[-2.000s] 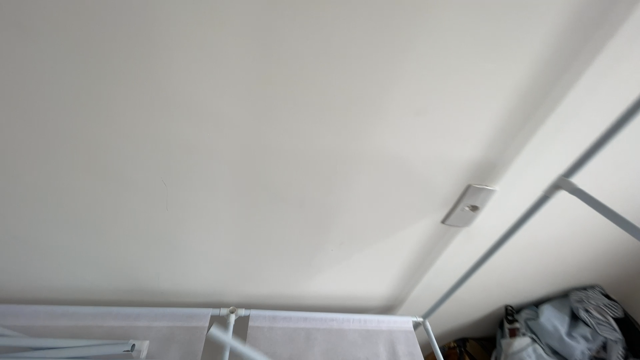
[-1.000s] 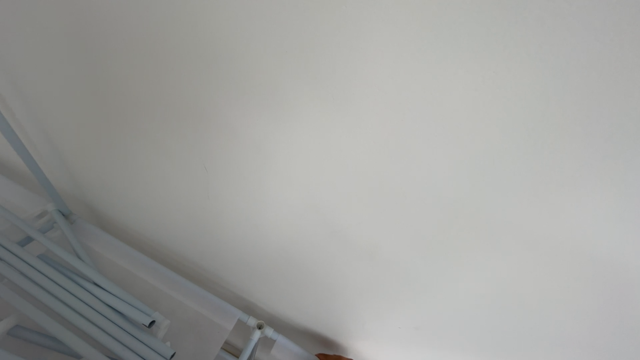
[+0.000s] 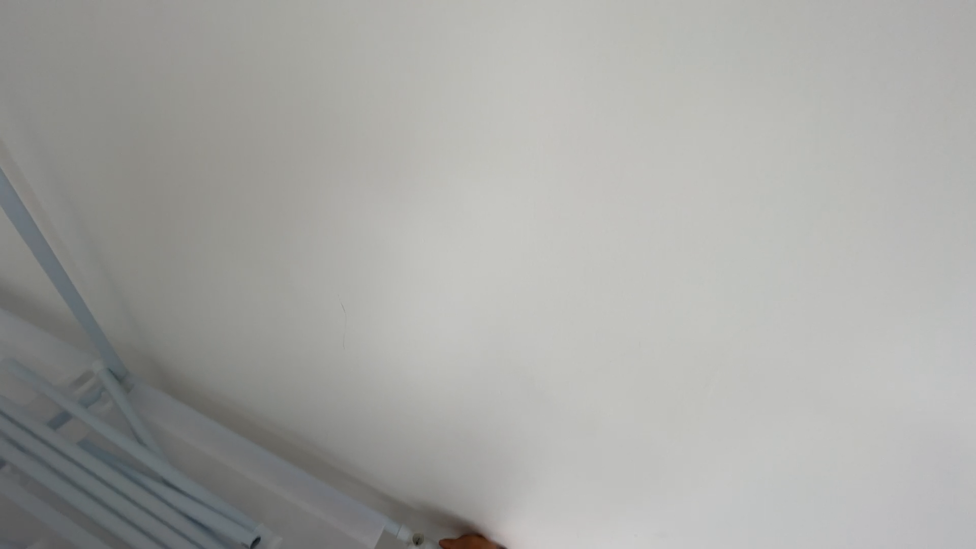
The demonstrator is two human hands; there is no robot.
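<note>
At the bottom edge, a small part of what looks like my right hand shows, close to a white pipe connector on the corner or joint of a frame. Its fingers are mostly cut off, so any grip is hidden. White fabric runs along the frame's rail at the lower left. Several thin white tubes lie in a loose bundle over the fabric. My left hand is out of the picture.
A plain white wall fills most of the view, right behind the frame. One pale upright or slanted tube rises from a joint at the left, near the wall's corner.
The view has swung a lot, away from the wall plate and the pile of clothes. Part of a hand now shows at the bottom edge, where the earliest frame shows none.
</note>
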